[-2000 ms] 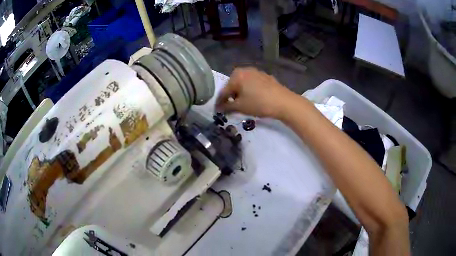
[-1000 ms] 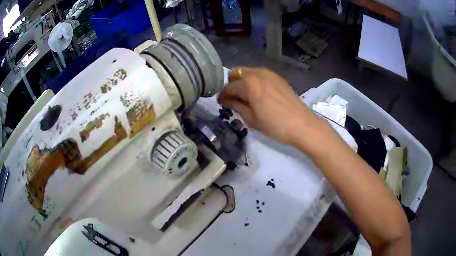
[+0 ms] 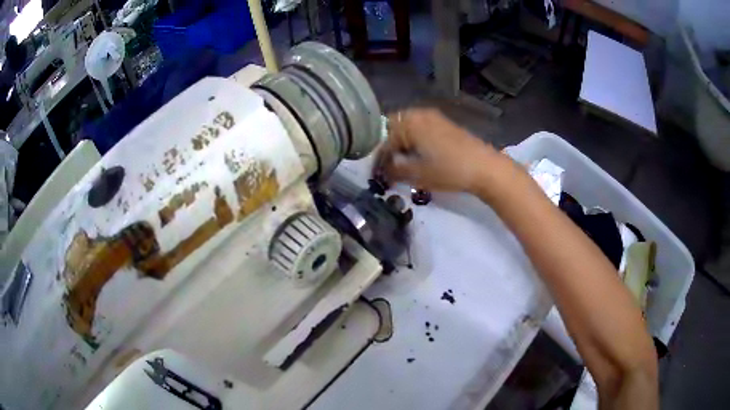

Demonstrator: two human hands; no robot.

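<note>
My right hand (image 3: 428, 152) reaches in from the lower right to the far side of the dark bobbin winder (?) (image 3: 364, 220), beside the handwheel (image 3: 340, 100). Its fingers are bent and blurred, and whether they hold anything cannot be told. Small dark round parts show under the fingers. A small dark round piece, perhaps a bobbin (image 3: 420, 196), lies on the white table (image 3: 480, 256) just below the hand. The cream sewing machine head (image 3: 192, 184) has worn brown patches and a ribbed dial (image 3: 306, 250). My left hand is out of the picture.
A white plastic bin (image 3: 680, 272) with dark and white scraps stands right of the table. Dark crumbs (image 3: 448, 296) lie on the tabletop. A pale rod (image 3: 262, 36) rises behind the handwheel. A white board (image 3: 616, 80) is at the far right, and other machines are at far left.
The view has shifted, so the machine sits further right in the picture. My right hand stays by the winder with its fingers moving. The small round piece, covered a second ago, shows again.
</note>
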